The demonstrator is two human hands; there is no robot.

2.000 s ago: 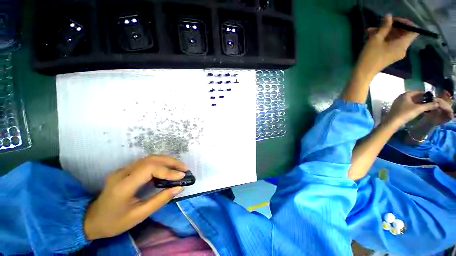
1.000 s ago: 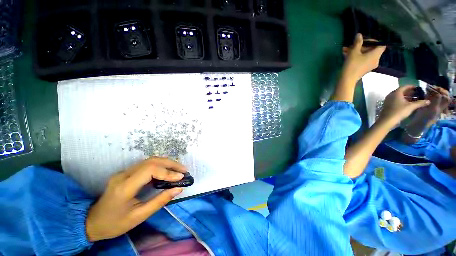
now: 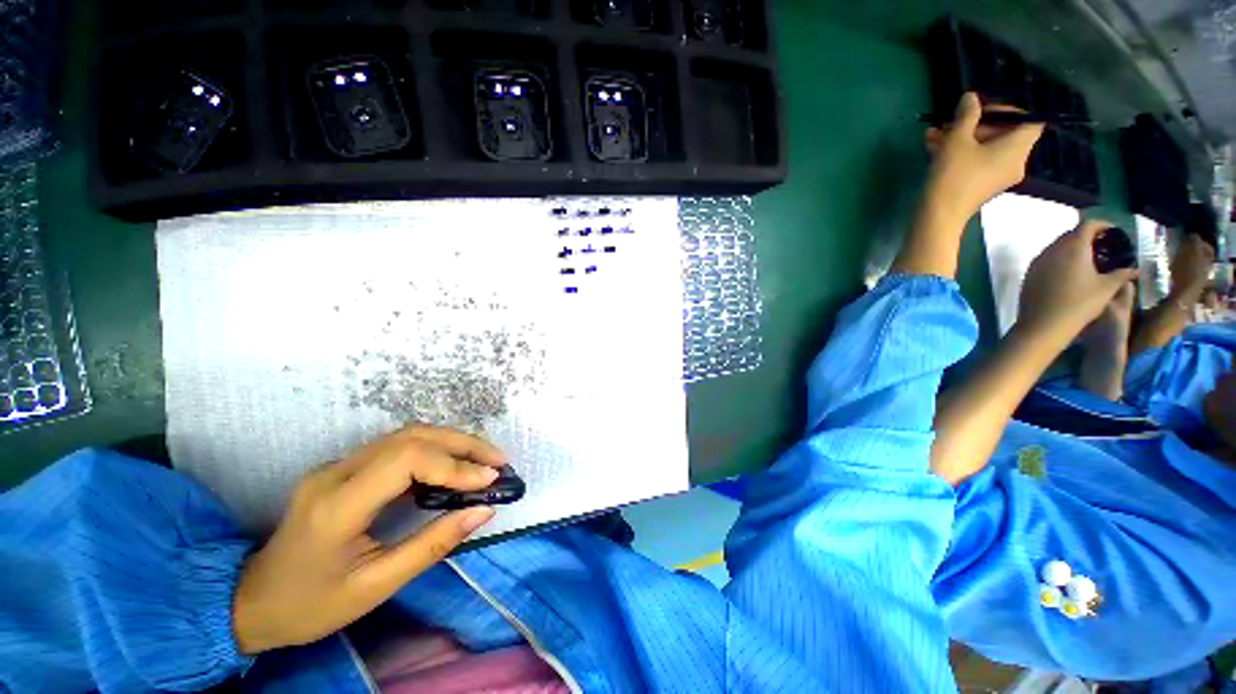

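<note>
My left hand (image 3: pixel 332 542) holds a black housing (image 3: pixel 472 490) edge-up between thumb and fingers, over the near edge of the white sheet (image 3: pixel 610 434). My right hand (image 3: pixel 979 170) is stretched out far to the right, small in view, and holds a thin dark tool, which looks like tweezers (image 3: pixel 1014 117), away from the housing. A pile of tiny silvery-grey bits (image 3: pixel 441 386) lies on the sheet. Rows of tiny black pieces (image 3: pixel 586 231) sit at the sheet's far right corner.
A black parts tray (image 3: pixel 434 182) with housings in pockets stands beyond the sheet. Clear blister trays lie right (image 3: pixel 723 292) and left (image 3: pixel 34 359) of it. At the right, another person's hand (image 3: pixel 1064 285) holds a round dark part.
The view has shifted slightly. My left hand keeps its hold on the housing. My right hand stays out at the right with the thin tool. The other person's hand has turned its dark part.
</note>
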